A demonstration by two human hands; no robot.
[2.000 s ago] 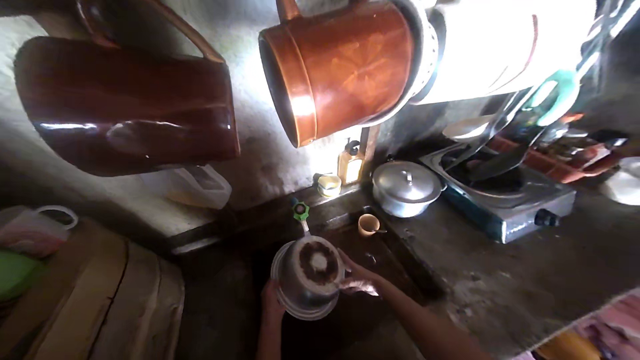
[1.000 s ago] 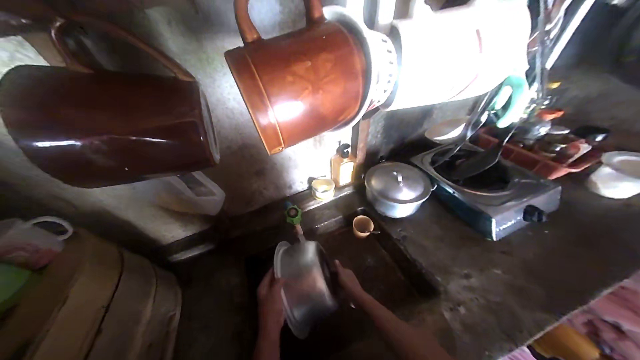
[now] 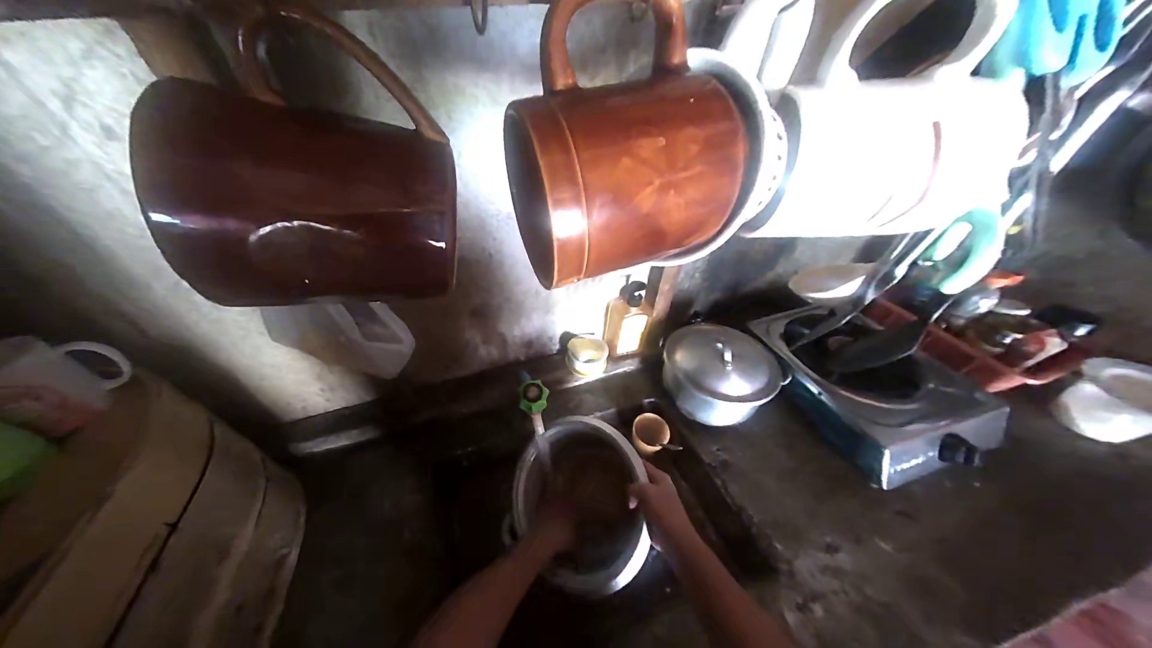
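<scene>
A round metal pot sits low in the sink with its mouth facing up, under a tap with a green handle. A thin stream seems to fall from the tap into it. My right hand grips the pot's right rim, thumb over the edge. Inside the pot is my left hand, blurred and dim, so its fingers cannot be made out. An orange-tan cup with a spoon-like handle in it stands just behind the pot's right side.
Brown mugs hang close overhead. Behind the sink stand a pump bottle and a small tub. Right of it are a lidded pot, a gas stove and a red basket. A wooden barrel-like thing is at left.
The pot, earlier tipped with its base and then its side showing, now has its mouth up under the tap. My left hand has moved from its outside left edge to inside it.
</scene>
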